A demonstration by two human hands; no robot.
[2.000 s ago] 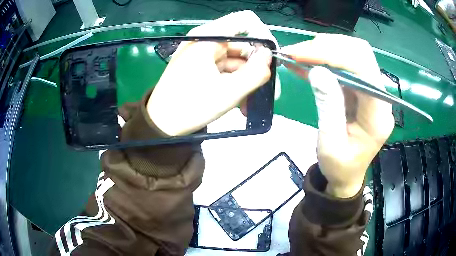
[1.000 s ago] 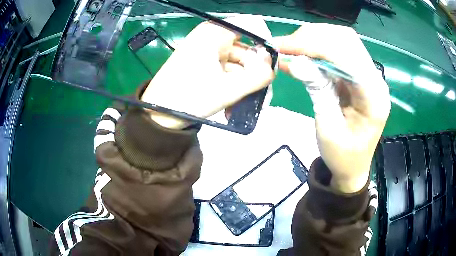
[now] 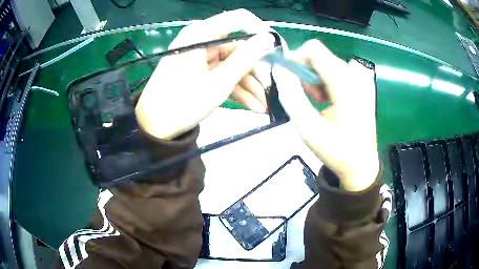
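A black phone middle frame [image 3: 107, 126] is held up above the bench, tilted, its camera-hole panel at the left. My left hand [image 3: 202, 73] reaches through its open window and grips its far right corner. My right hand [image 3: 336, 113] holds pale blue tweezers [image 3: 300, 69], blurred, with the tip end close to that corner. White covers show on the right-hand fingers. The fingers hide the tweezer tips and any small part at the corner.
Two phone frames overlap on the white sheet [image 3: 231, 181], the upper one [image 3: 247, 226] slanted across the lower [image 3: 247, 258]. More frames lie on the green mat [image 3: 42, 152], at the far left [image 3: 122, 51] and behind my right hand. A black slotted tray [image 3: 430, 199] stands at right.
The held frame has swung, its camera end coming lower and nearer than one second ago. My right hand has moved left, closer to my left fingers, and the tweezers have moved with it.
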